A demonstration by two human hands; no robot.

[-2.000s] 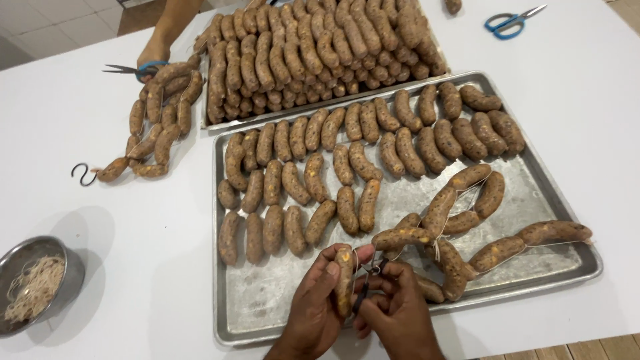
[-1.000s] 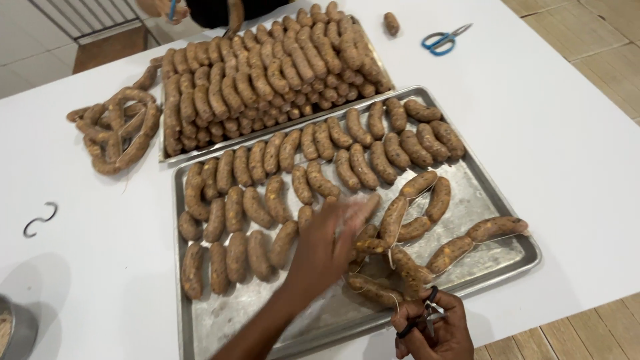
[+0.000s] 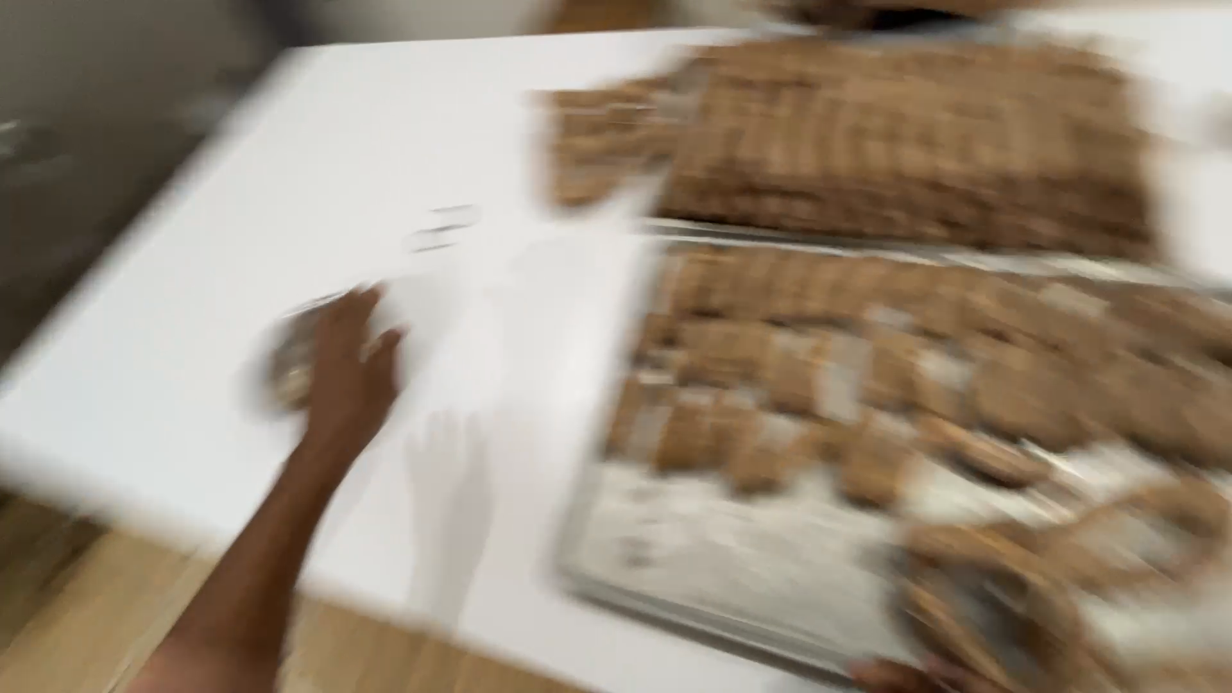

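Note:
The view is badly blurred. My left hand (image 3: 351, 371) is over the near side of a metal bowl (image 3: 294, 361), fingers pointing away; whether it holds anything cannot be made out. Part of my right hand (image 3: 910, 677) shows at the bottom edge, by the near rim of the metal sheet tray (image 3: 693, 630); its grip is hidden. Rows of sausages (image 3: 789, 289) lie on that tray. Linked sausages (image 3: 1001, 587) lie in loops close to my right hand, with a dark shape among them.
A large pile of sausages (image 3: 905, 144) stands on a second tray behind. More linked sausages (image 3: 606, 144) lie to its left. A metal hook (image 3: 443, 228) is on the white table (image 3: 241, 221). Part of another person (image 3: 866, 12) shows at the top.
My left hand has moved left from over the sheet tray to the metal bowl. The view has swung strongly to the left.

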